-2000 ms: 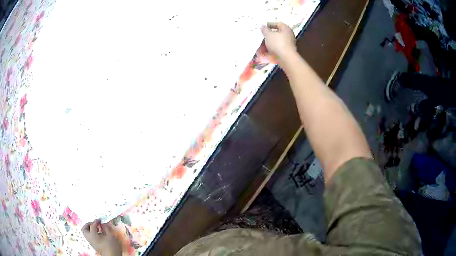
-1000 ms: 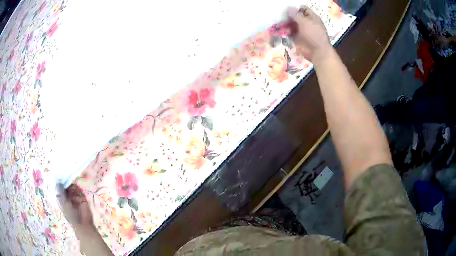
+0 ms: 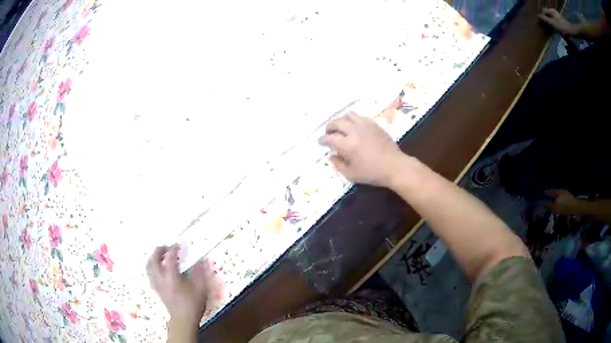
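White eyelet fabric lies over the floral cloth, mostly overexposed to plain white, with tiny dark holes. A long crease or folded edge runs diagonally through it between my hands. My left hand is at the lower left end of this edge, thumb and fingers apart, slightly blurred; whether it grips the fabric is unclear. My right hand is at the near edge, right of centre, fingers bent down on the fabric; whether it pinches the fabric I cannot tell.
The table's brown edge runs diagonally, with a clear plastic patch on it. Another person's hand rests at the table edge at upper right, and a second hand shows lower. Scraps litter the dark floor. Blue patterned cloth shows at the far end.
The lifted white edge has come down towards me and covers most of the floral strip. My hands have moved closer together. Another person has come into view at the right.
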